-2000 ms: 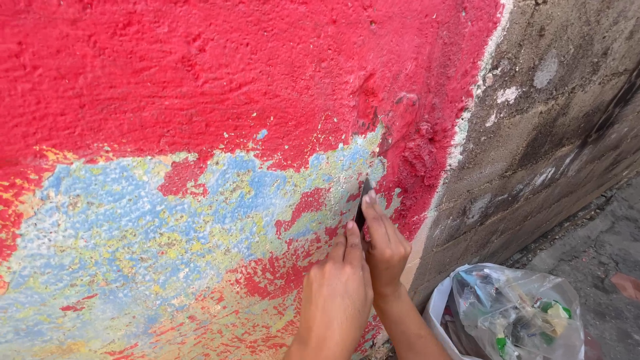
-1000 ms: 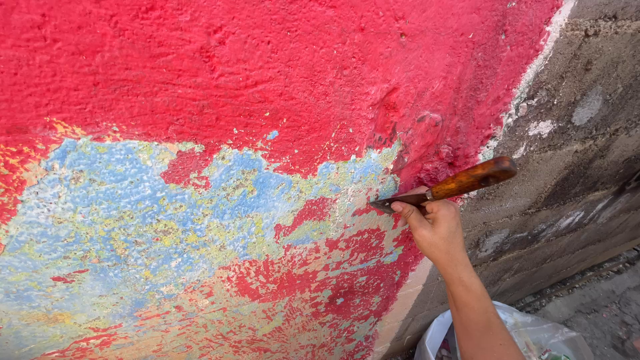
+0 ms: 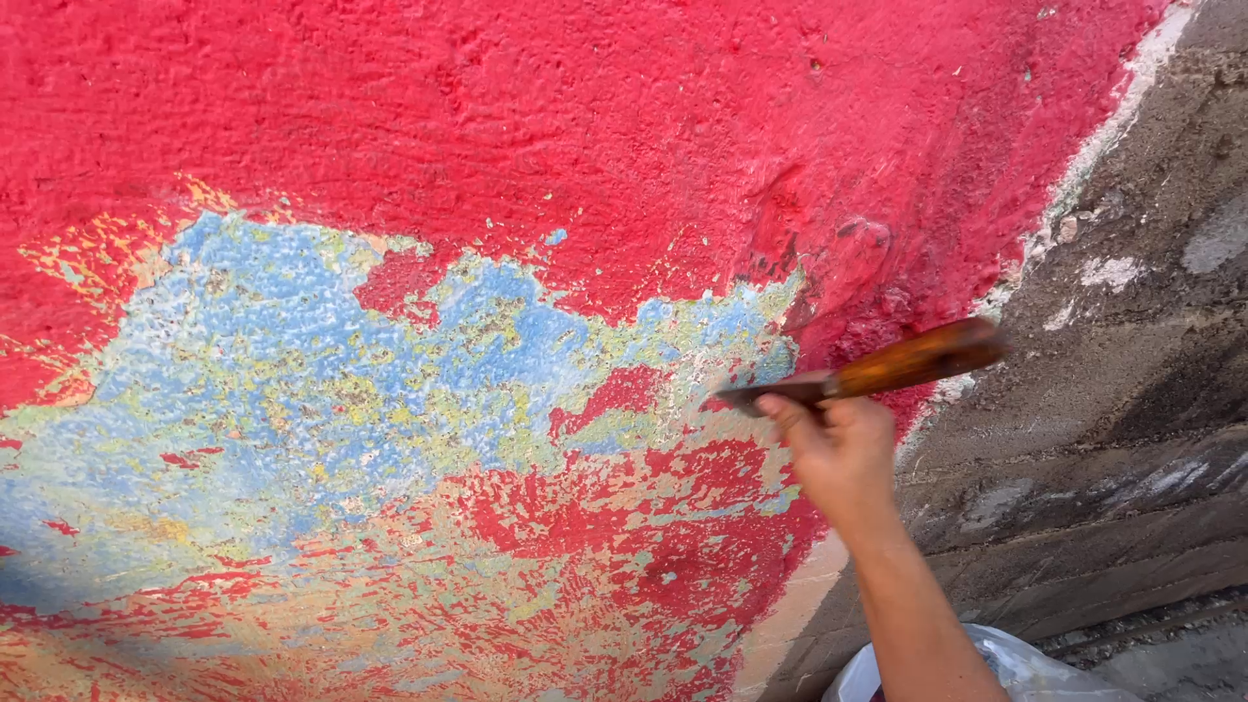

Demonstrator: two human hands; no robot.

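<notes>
My right hand (image 3: 843, 444) grips a scraper (image 3: 916, 359) with a brown wooden handle and a dark metal blade. The blade's tip rests on or very near the painted wall (image 3: 585, 127), at the right end of a patch where red paint is gone and blue, yellow and green layers (image 3: 322, 341) show. Flecks of red paint (image 3: 702, 487) remain below and left of the blade. The handle points right, toward the wall's pale edge, and is slightly blurred. My left hand is out of view.
Bare grey masonry (image 3: 1102, 390) adjoins the red wall on the right, past a chipped white strip (image 3: 1082, 175). A plastic bag (image 3: 1024, 668) stands at the bottom right, partly behind my forearm. Grey ground (image 3: 1185, 658) shows at the lower right corner.
Two seconds ago both hands were together at the wall; one has since left the view. The scraper's wooden handle, hidden then, now shows. The view has shifted somewhat.
</notes>
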